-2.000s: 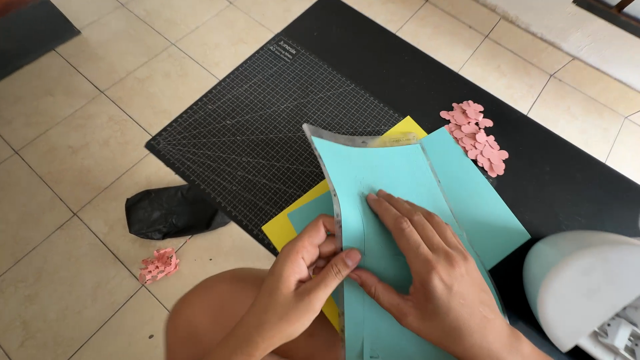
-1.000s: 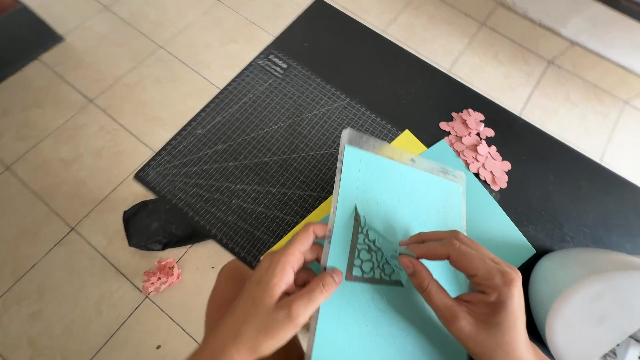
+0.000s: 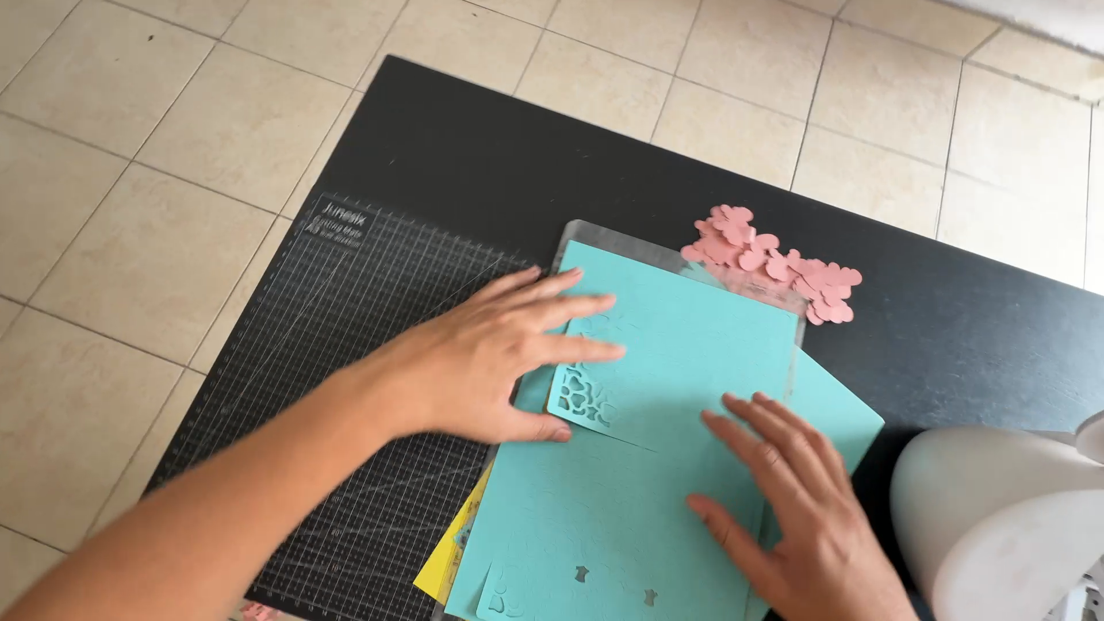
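Turquoise cardstock (image 3: 690,362) lies on a clear plastic plate (image 3: 614,240), with cut-out patterns showing at its left part and lower edge. My left hand (image 3: 509,354) rests with spread fingers over the sheet's left edge, beside a lace-like cut corner (image 3: 583,398). My right hand (image 3: 789,500) is at the right part of the turquoise sheet, fingers apart, holding nothing; whether its fingertips touch the sheet I cannot tell. More turquoise paper (image 3: 832,414) sticks out at the right beneath the plate, and yellow paper (image 3: 444,556) shows at the lower left.
A black gridded cutting mat (image 3: 345,345) lies left on the black table (image 3: 483,147). Pink flower-shaped paper cutouts (image 3: 776,263) are piled behind the plate, partly against its edge. A white rounded machine (image 3: 992,509) stands at the right. Pink paper pieces (image 3: 259,611) show at the bottom left.
The plate and turquoise sheet, held up by my left hand before, now lie on the table. Both hands have opened. The dark cut corner shown earlier now looks turquoise. The view has shifted.
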